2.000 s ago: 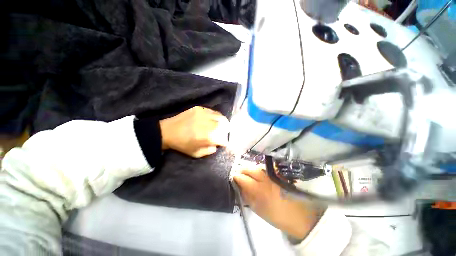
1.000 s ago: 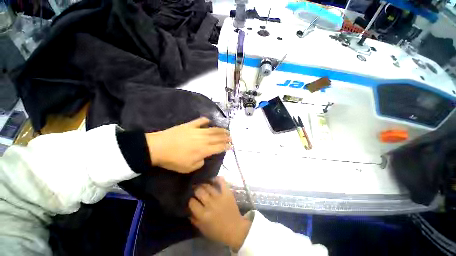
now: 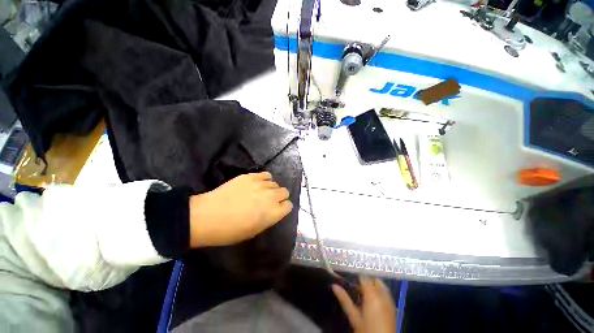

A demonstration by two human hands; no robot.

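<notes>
The black garment panel (image 3: 189, 140) lies over the left of the table, with its corner near the presser foot and needle (image 3: 301, 120) of the Jack machine. My left hand (image 3: 241, 209) is on the panel with fingers curled into the cloth, below and left of the needle. A narrow pale strip (image 3: 314, 214) runs from the needle area down over the table's front edge. My right hand (image 3: 370, 307) is blurred and cut off by the bottom edge, at the strip's lower end, thumb and fingers apart; whether it grips the strip is unclear.
The phone (image 3: 371, 136), slim yellow-orange pointed tool (image 3: 405, 168) and white-green tube (image 3: 436, 157) lie right of the needle. An orange part (image 3: 539, 176) and dark cloth (image 3: 563, 224) are at right. The ruler-marked table edge (image 3: 417, 263) crosses in front.
My right hand has moved from the cloth down and right to the strip's lower end. My left hand has shifted slightly down, its fingers more curled. The panel near the needle is more folded.
</notes>
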